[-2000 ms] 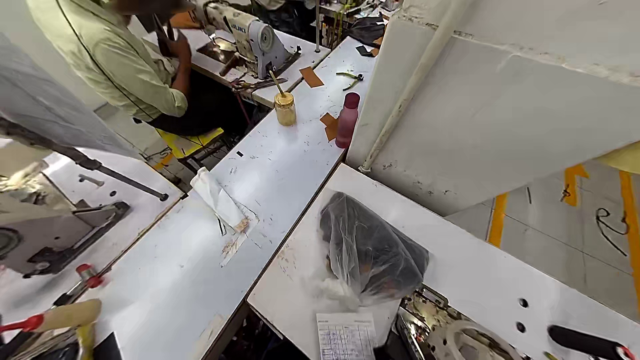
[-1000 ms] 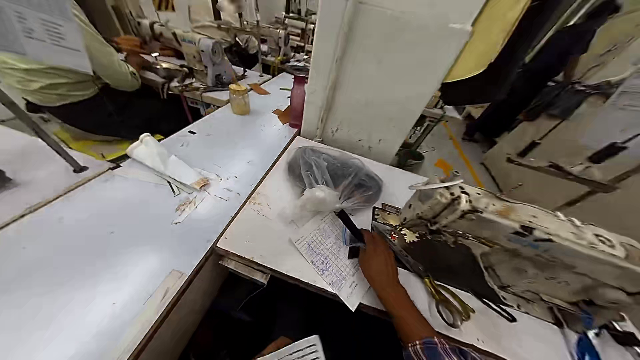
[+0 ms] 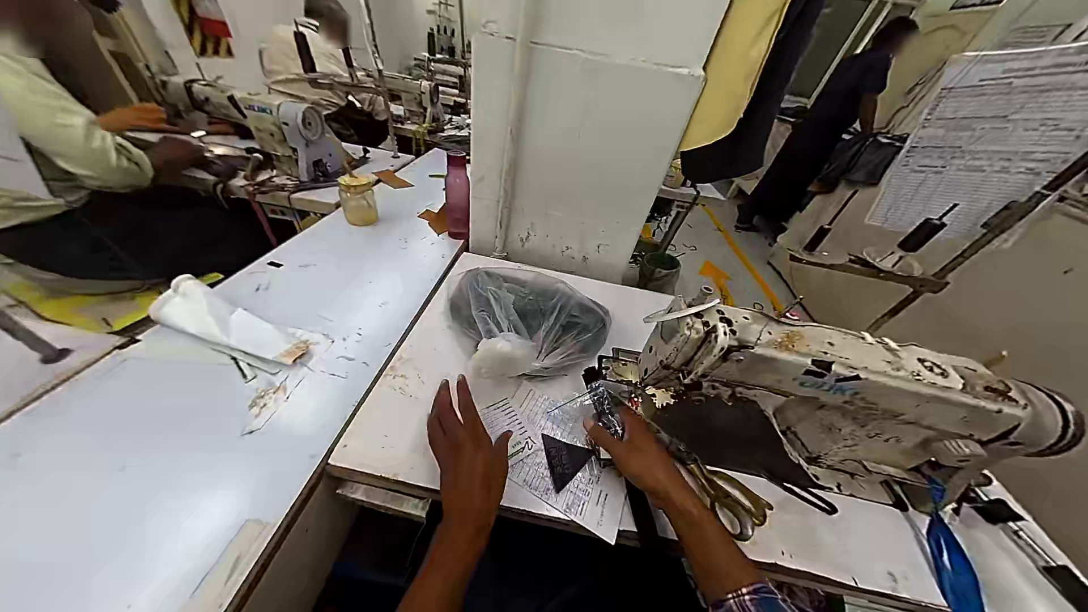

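My left hand (image 3: 466,450) lies with fingers apart at the left edge of some printed paper sheets (image 3: 586,493) on the white table. In my right hand (image 3: 631,446) is a small shiny object (image 3: 605,408), perhaps in clear wrapping; its kind is unclear. A dark triangular piece (image 3: 564,461) rests on the sheets between the hands. Beyond them sits a clear plastic bag (image 3: 531,319) with dark contents, its white gathered end towards me. Scissors (image 3: 731,501) with brass-coloured handles lie right of my right hand, by the sewing machine (image 3: 816,365).
A white pillar (image 3: 586,153) rises behind the bag. On the long table (image 3: 340,297) at left are a rolled white material (image 3: 221,323), a glass jar (image 3: 358,201) and a reddish bottle (image 3: 457,195). A person (image 3: 76,161) sits at another machine; others are farther back.
My left hand has come onto the table beside the sheets. My right hand, earlier at a dark strip near the machine, now holds the shiny object. A dark triangle now shows on the sheets.
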